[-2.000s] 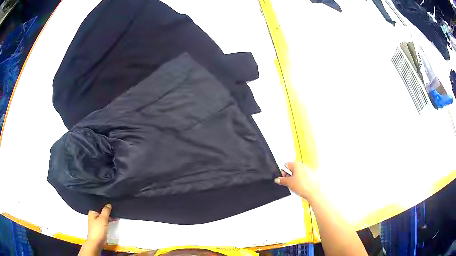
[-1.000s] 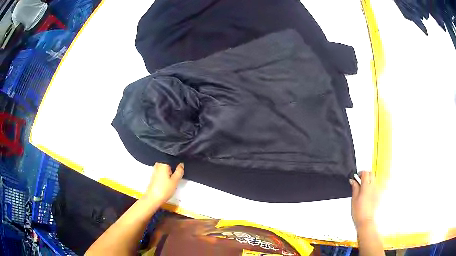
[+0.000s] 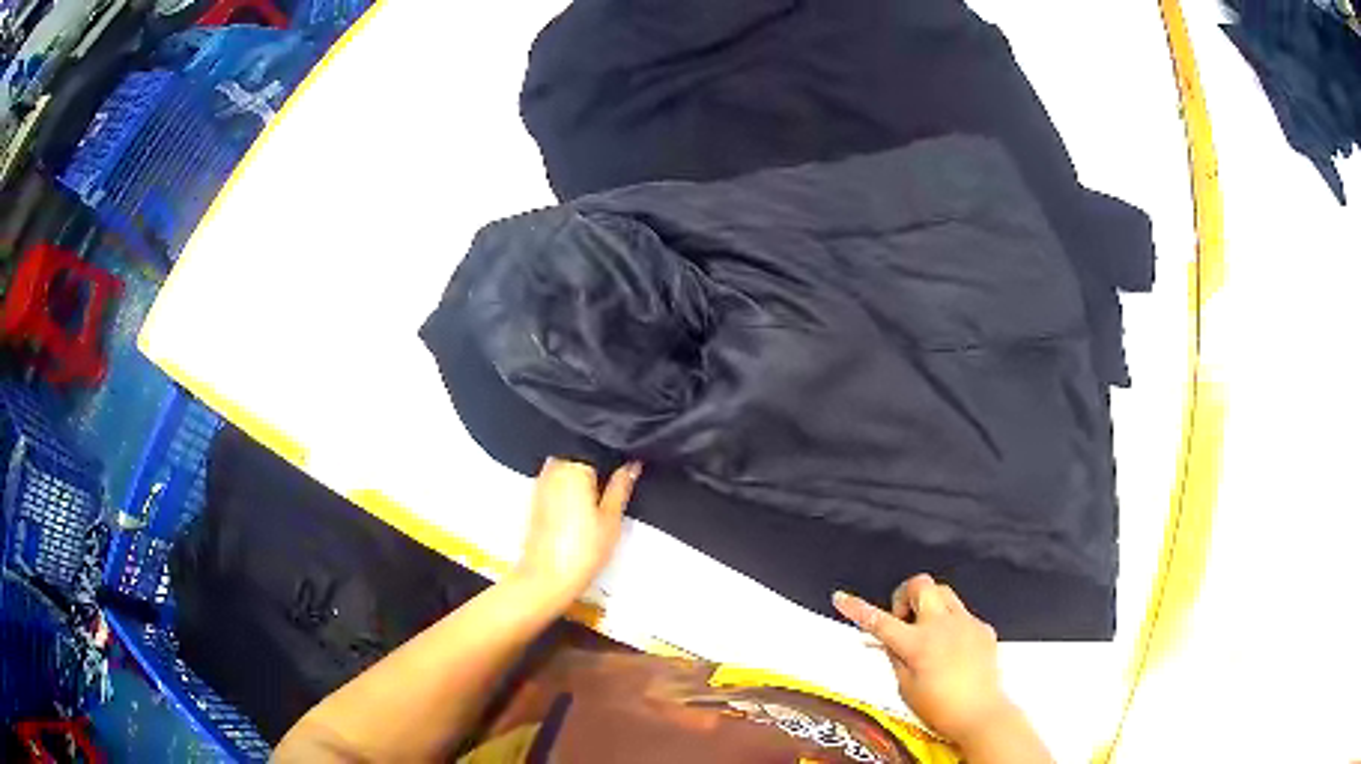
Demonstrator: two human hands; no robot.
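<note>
A large matte black garment piece (image 3: 717, 545) lies on the white table, with shinier dark lining (image 3: 911, 373) over it, bunched at its left end. My left hand (image 3: 575, 523) pinches the near edge of the matte cloth below the bunched lining. My right hand (image 3: 943, 649) is at the same near edge, further right, with one finger extended to the cloth and the others curled. Whether it holds the white stick seen earlier cannot be told. More matte black cloth (image 3: 806, 90) with tab-like ends lies behind the lining.
Yellow tape edges the white table (image 3: 343, 269), and a yellow strip (image 3: 1199, 299) crosses it at right. Dark ragged pieces (image 3: 1306, 82) lie far right. Blue crates (image 3: 135, 135), a red stool (image 3: 60, 314) and dark cloth (image 3: 299, 582) are at left, below table level.
The view has shifted left, so the garment appears further right. My right hand has moved from the garment's right corner leftward along its near edge. My left hand stays at the near edge.
</note>
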